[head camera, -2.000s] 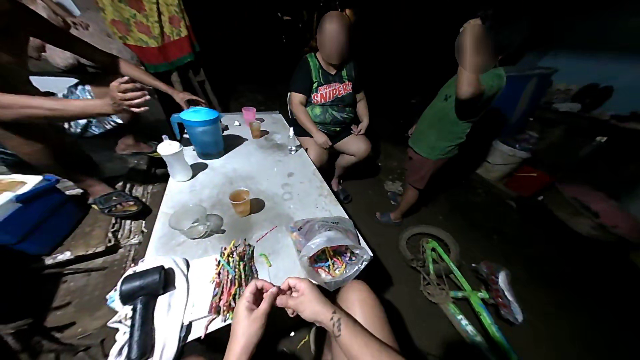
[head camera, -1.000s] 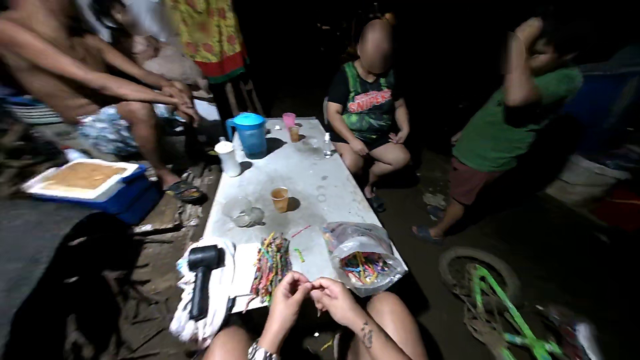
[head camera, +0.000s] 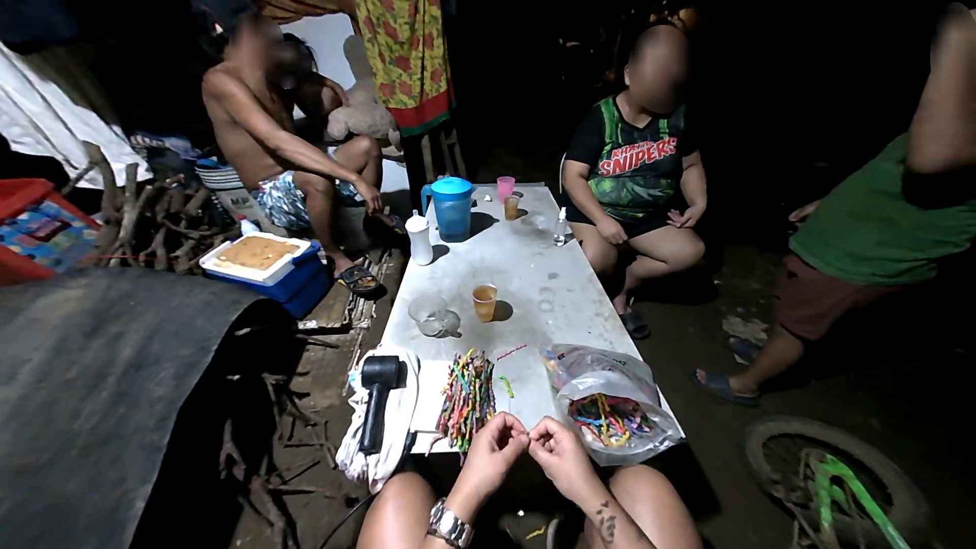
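My left hand (head camera: 497,442) and my right hand (head camera: 557,450) meet at the fingertips over the table's near edge. Thumbs and forefingers are pinched together; whatever lies between them is too small to make out. Just beyond my left hand lies a bundle of colourful twisted strips (head camera: 467,396) on the white table (head camera: 526,267). A short green strip (head camera: 507,386) and a thin red strip (head camera: 512,351) lie apart from it. On the right, an open clear plastic bag (head camera: 610,381) holds more colourful strips (head camera: 610,421).
A black handheld device (head camera: 376,404) rests on white cloth (head camera: 404,427) at left. Farther up stand a clear glass (head camera: 428,314), a cup of brown drink (head camera: 484,303), a white bottle (head camera: 418,240) and a blue pitcher (head camera: 452,212). People sit beyond both sides; another stands near a green bicycle (head camera: 846,488).
My hands stay together at the fingertips. The person at the left has drawn their hands down toward the knees since the earliest frame. The view has swung left.
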